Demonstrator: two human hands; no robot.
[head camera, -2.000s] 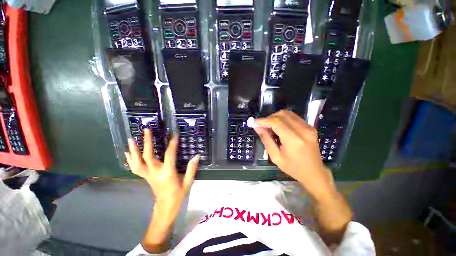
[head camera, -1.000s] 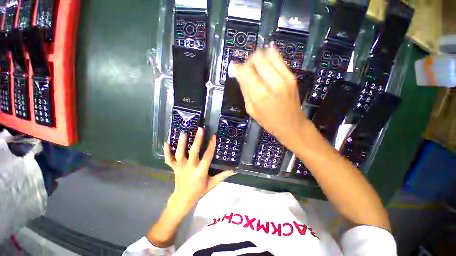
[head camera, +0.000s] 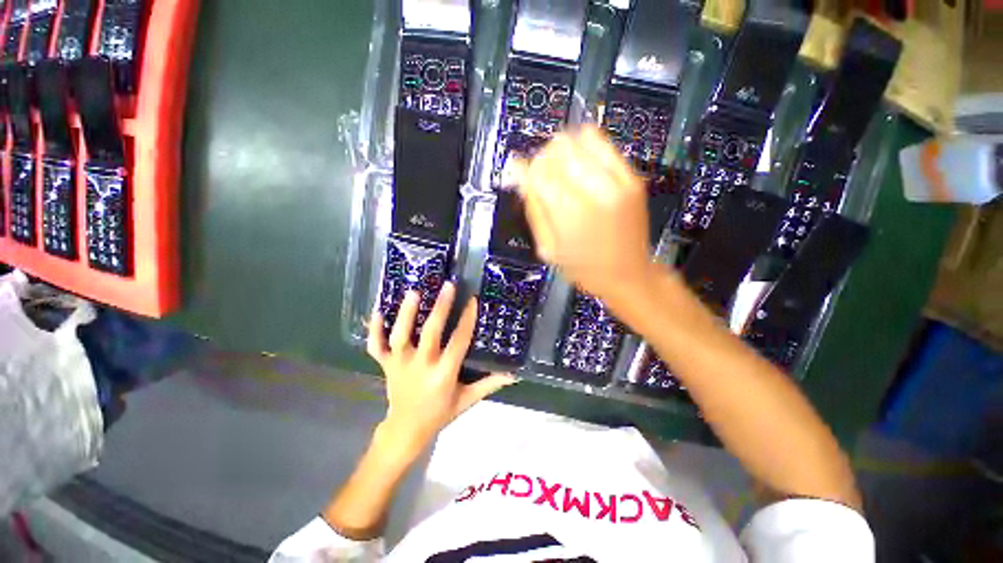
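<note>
Opened black flip phones lie in two rows in a clear plastic tray (head camera: 370, 209). My right hand (head camera: 588, 209), slightly blurred, pinches a small white wiping cloth (head camera: 515, 172) over the lid of the second phone from the left in the near row (head camera: 514, 225). It hides parts of the phones beneath it. My left hand (head camera: 423, 357) has its fingers spread over the lower keypad of the near row's leftmost phone (head camera: 425, 181) and the tray's front edge. It holds nothing.
A red foam tray (head camera: 163, 165) with more flip phones stands at the left on the green bench top (head camera: 269, 165). A crumpled white plastic bag (head camera: 44, 396) is at the lower left. A white bottle (head camera: 955, 172) lies at the right, by cardboard boxes (head camera: 973, 264).
The view has shifted, so the tray sits further right. My right hand has moved with the cloth from a near-row keypad to the second phone's lid. My left hand remains at the leftmost phone.
</note>
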